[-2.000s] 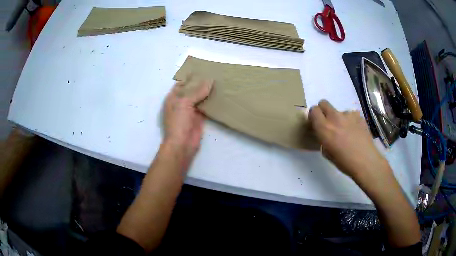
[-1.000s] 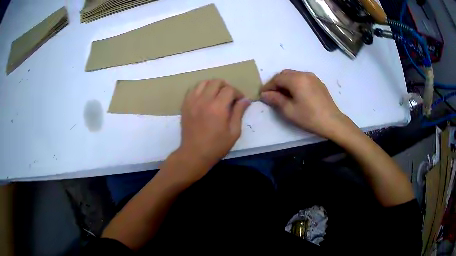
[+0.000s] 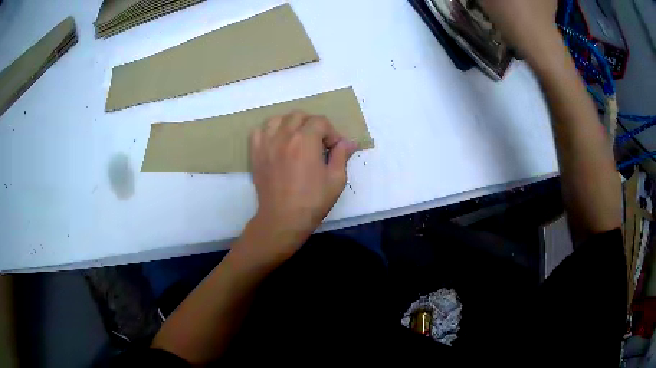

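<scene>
A khaki fabric piece (image 3: 194, 147) lies flat near the table's front edge. My left hand (image 3: 298, 162) rests on it, with thumb and forefinger pinching its near edge close to the right end. My right hand (image 3: 521, 25) is at the top right, over the steam iron (image 3: 475, 43), cut off by the picture's top edge. Its fingers and the iron's handle are not visible, so its grip cannot be told. A second khaki piece (image 3: 212, 57) lies flat just beyond the first.
A layered khaki stack (image 3: 137, 16) is at the far edge of the view. Another khaki stack (image 3: 36, 61) is at the far left. A grey spot (image 3: 121, 176) marks the white table (image 3: 431, 144). Blue hoses (image 3: 593, 61) trail at the right.
My right hand has left the fabric's right end and moved up and right to the iron. My left hand stays on the piece. Earlier, both hands were handling fabric and the view was further right.
</scene>
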